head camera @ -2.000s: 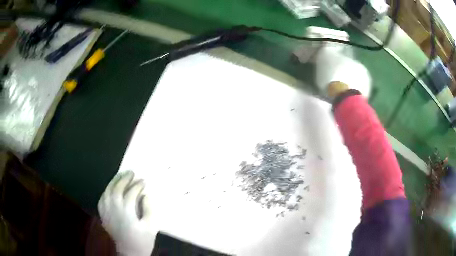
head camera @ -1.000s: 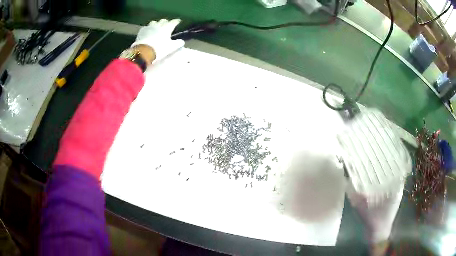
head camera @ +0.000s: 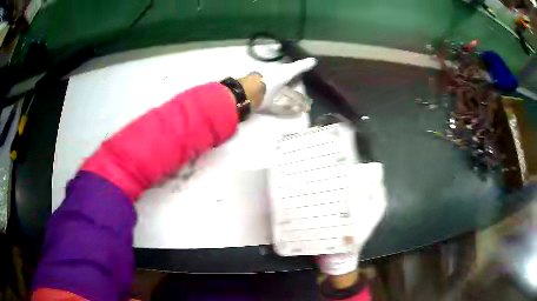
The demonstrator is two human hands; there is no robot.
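Note:
A white ribbed housing (head camera: 312, 194) stands upright, ribbed face towards me, over the right edge of the white sheet (head camera: 194, 226). My gloved right hand (head camera: 368, 200) grips its right side. My gloved left hand (head camera: 279, 82) reaches across the sheet beside a black cylindrical tool (head camera: 332, 91), likely the electric screwdriver, which slants behind the housing. A small shiny, blurred thing (head camera: 291, 101) shows under my left hand; whether the hand holds it or the tool is unclear. Dark screws (head camera: 185, 176) show blurred below my left sleeve, which hides part of the heap.
A tangled heap of dark red-brown wire harnesses (head camera: 471, 111) lies at the right, with a blue object (head camera: 499, 70) and a cardboard edge (head camera: 514, 141) beside it. A looped black cord (head camera: 265, 47) lies at the back. A yellow-and-black screwdriver (head camera: 22, 124) is at the left edge.
The view has turned right. My left hand has moved from the back left to the black tool's side. The ribbed housing, blurred before with my right hand, now stands nearer the middle of the view.

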